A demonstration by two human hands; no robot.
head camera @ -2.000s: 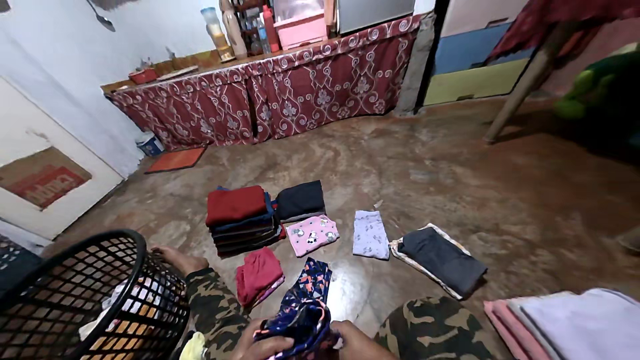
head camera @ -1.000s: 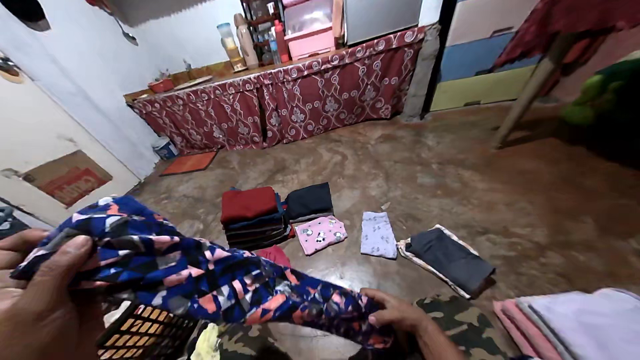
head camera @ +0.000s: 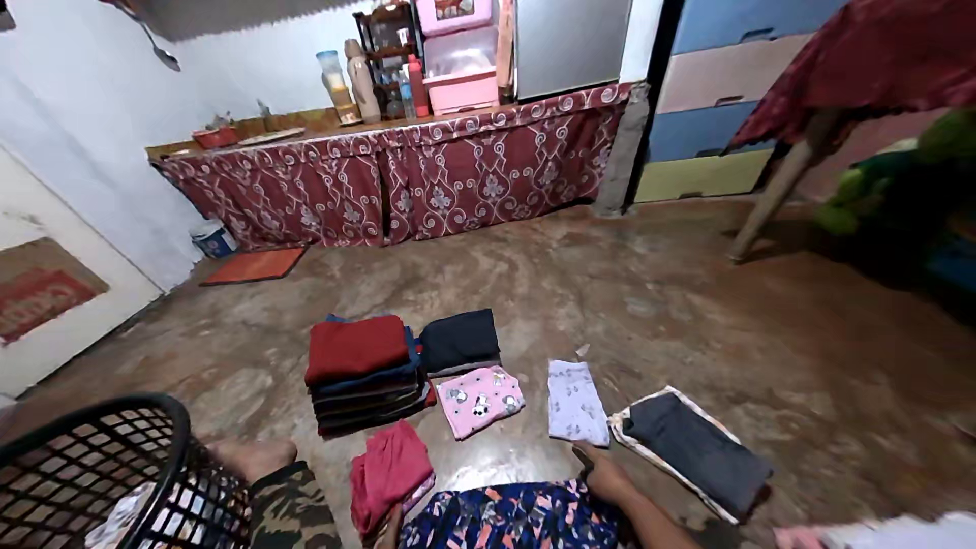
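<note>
A navy garment with a pink and white geometric print (head camera: 511, 518) lies spread at the bottom centre. My right hand (head camera: 606, 476) is at its right edge, fingers on the cloth, just below a folded lavender cloth (head camera: 577, 402). Only a sliver of my left hand (head camera: 390, 528) shows at the garment's left edge, beside a folded crimson garment (head camera: 390, 476); its grip is hidden. Farther off are a stack of folded clothes with a red one on top (head camera: 358, 351), folded black clothes (head camera: 460, 339) and a pink printed cloth (head camera: 482, 400). A folded dark grey garment (head camera: 698, 450) lies on the right.
A black plastic laundry basket (head camera: 179, 450) holding clothes stands at the left, beside a bare foot (head camera: 255, 455). Light-coloured folded cloths (head camera: 884, 532) lie at the lower right. A curtained counter (head camera: 488, 175), an orange mat (head camera: 255, 265) and a wooden table leg (head camera: 781, 191) stand beyond.
The printed garment, held stretched out across the left and centre a second ago, is now lower and spread at the bottom centre. My left hand has moved from the far left toward the centre.
</note>
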